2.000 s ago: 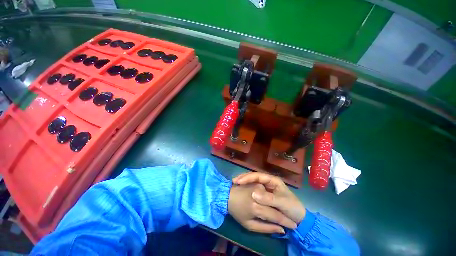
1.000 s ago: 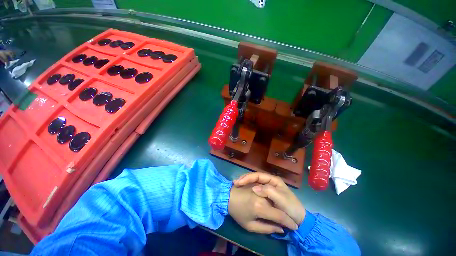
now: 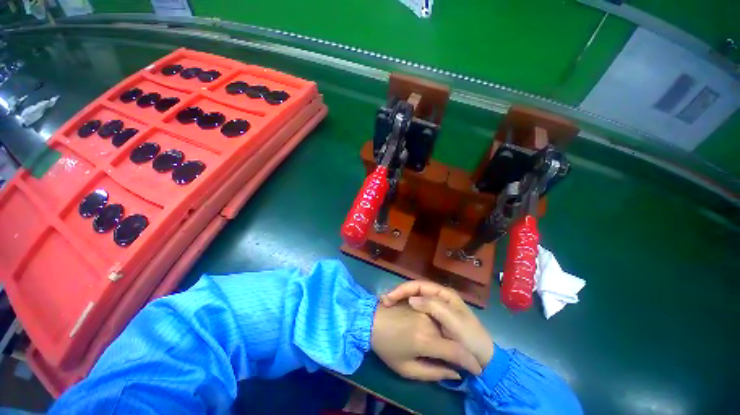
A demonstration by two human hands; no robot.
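Observation:
My left hand (image 3: 406,340) and my right hand (image 3: 458,326) are clasped at the bench's front edge, just below the clamp fixture. Their fingers are folded over each other, and no part shows in them. The reddish-brown fixture (image 3: 423,258) has two toggle clamps. The left red handle (image 3: 367,207) and the right red handle (image 3: 520,266) both point down towards me. No round part can be made out in the fixture. On the left, an orange-red tray (image 3: 49,280) holds glossy black discs (image 3: 108,217) in threes in several pockets.
A crumpled white cloth (image 3: 558,284) lies right of the right handle. More trays are stacked under the top one. A metal rail and green panel (image 3: 503,40) run behind, with a white sheet (image 3: 661,85) at the right. Another white crumpled piece (image 3: 36,111) lies far left.
The view has shifted very slightly. My hands stay clasped, with only a small shift of the fingers. The partial hand at the far left edge no longer shows.

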